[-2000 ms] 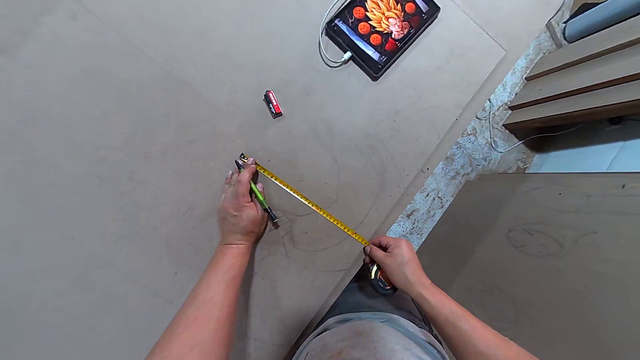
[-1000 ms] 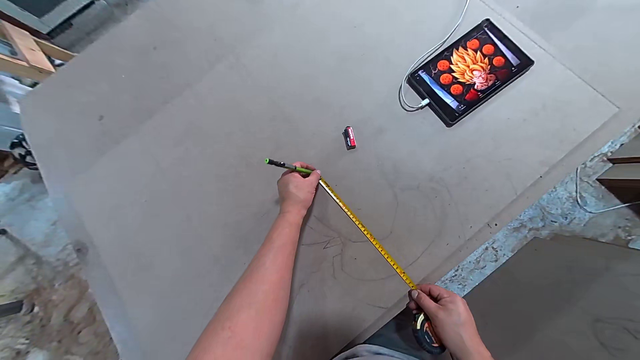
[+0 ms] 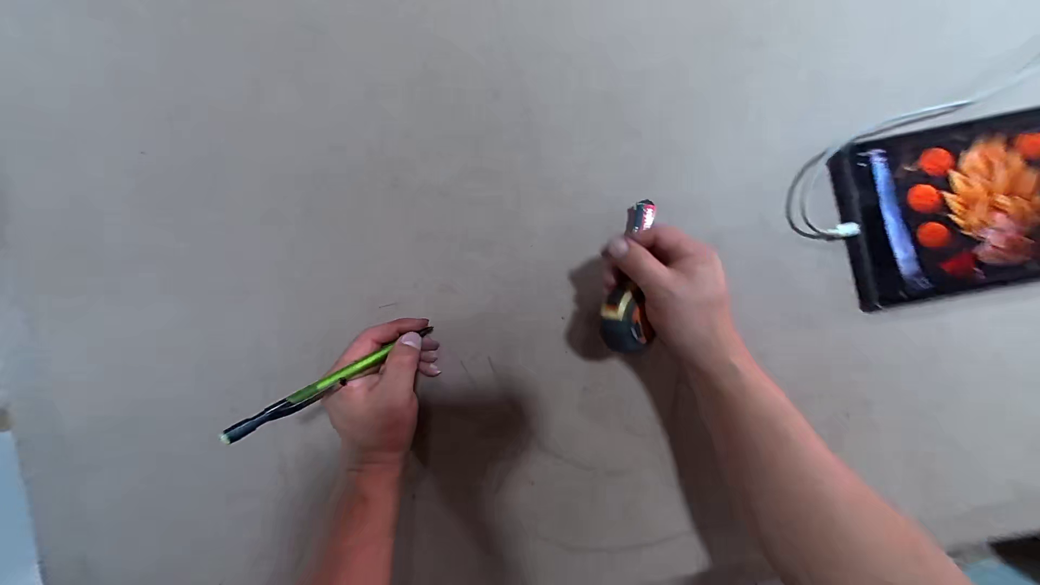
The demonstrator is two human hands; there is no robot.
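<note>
My left hand [image 3: 382, 386], low and left of centre, holds a green and black pencil or pen [image 3: 337, 378] between thumb and fingers, its dark tip at the fingertips and its long end toward the lower left. Right of centre, my right hand [image 3: 678, 284] grips a black and yellow tape measure [image 3: 626, 321] whose case hangs below the fingers; no pulled-out blade shows. Just above those fingers a small red and dark object [image 3: 642, 215] lies on the board, partly covered. Faint curved lines are drawn on the large grey-brown board [image 3: 325, 162] beneath both hands.
A tablet [image 3: 886, 236] with an orange picture on its screen lies at the right, cut off by the view's edge. Its white cable [image 3: 800, 191] loops beside its left side. The board's edge shows at the lower left.
The yellow blade that was stretched between my hands is no longer out. My right hand with the tape measure has moved up the board, near the small red object. The view has shifted much closer.
</note>
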